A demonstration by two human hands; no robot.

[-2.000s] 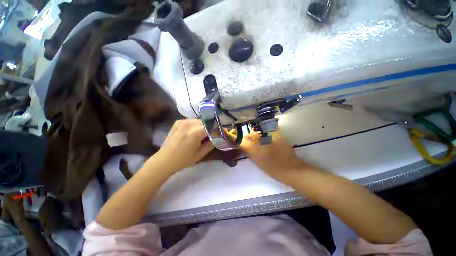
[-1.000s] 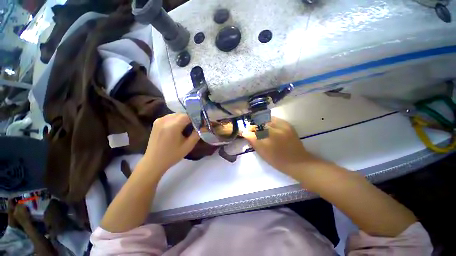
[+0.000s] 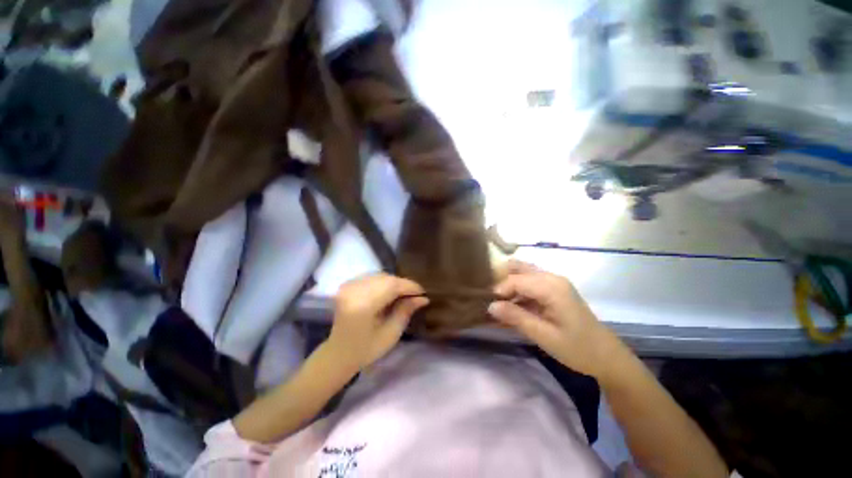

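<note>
A brown garment with a pale inner side [image 3: 224, 121] lies crumpled on the left of the table and hangs over its front edge. Its narrow brown sleeve or cuff end [image 3: 447, 252] reaches over the table edge in front of my body. My left hand [image 3: 376, 317] pinches the left side of this end between thumb and fingers. My right hand [image 3: 542, 313] pinches its right side. A thin dark line runs between the two pinches. The image is blurred.
The sewing machine head [image 3: 710, 121] is blurred at upper right. Green and yellow handled snips [image 3: 817, 299] lie at the right of the table. The table's grey front edge [image 3: 673, 338] runs below. Another person's arm [image 3: 28, 299] shows at far left, near a dark grey machine part [image 3: 65, 140].
My hands have moved from the needle area to the table's front edge, bringing the brown sleeve end along. The view has turned, so the machine head now stands further right.
</note>
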